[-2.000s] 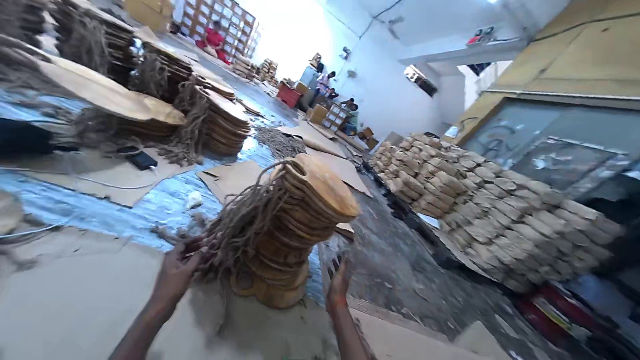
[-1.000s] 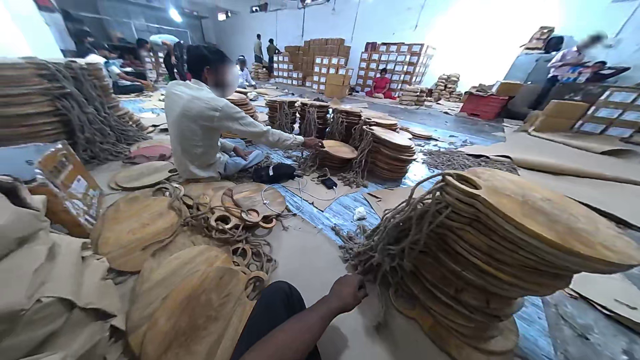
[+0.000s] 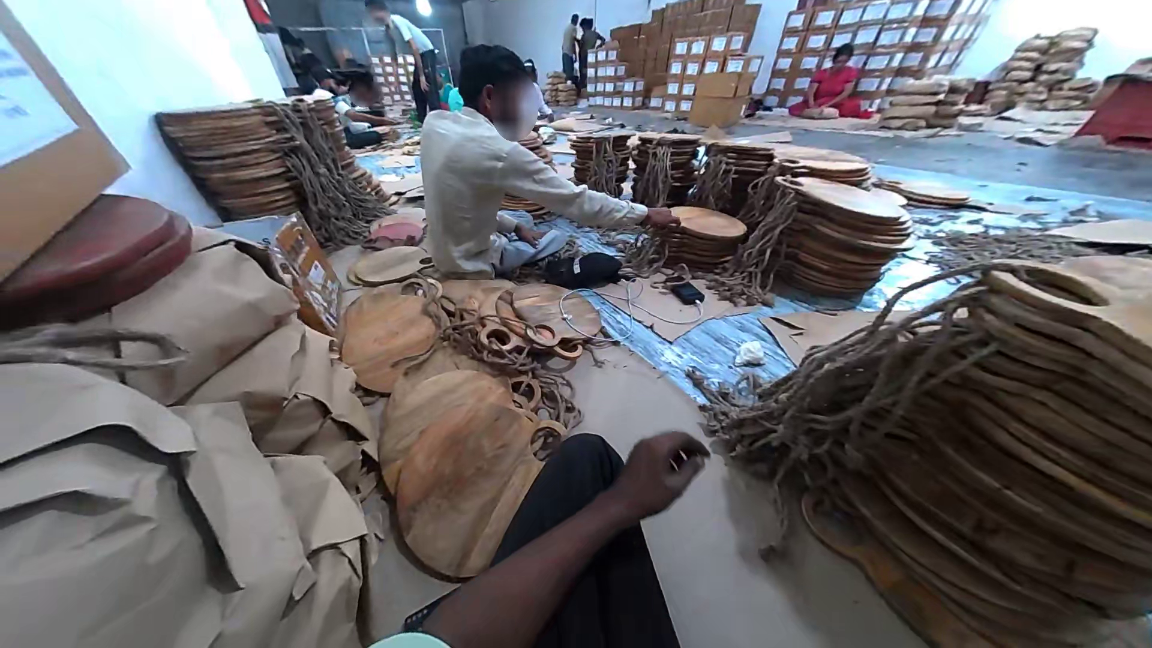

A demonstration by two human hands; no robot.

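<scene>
My left hand (image 3: pixel 664 472) is above my bent knee with its fingers curled, and I cannot tell whether anything is between them. Right of it leans a tall stack of round wooden boards (image 3: pixel 1017 450) with ring-shaped handles. Twine loops (image 3: pixel 810 414) hang from the handles towards my hand, a small gap away. Loose round boards (image 3: pixel 468 477) with twine lie on the floor left of my knee. My right hand is out of view.
Crumpled brown paper (image 3: pixel 216 504) fills the left side. A seated person (image 3: pixel 477 189) touches a low board stack (image 3: pixel 706 225) ahead. A power bank (image 3: pixel 688 292) with a white cable lies on cardboard. More board stacks (image 3: pixel 841 234) and cartons (image 3: pixel 720 94) stand beyond.
The view has swung far left. My right hand, beside the stack two seconds ago, is out of view. My left hand, then by the twine, is now apart from it over my knee.
</scene>
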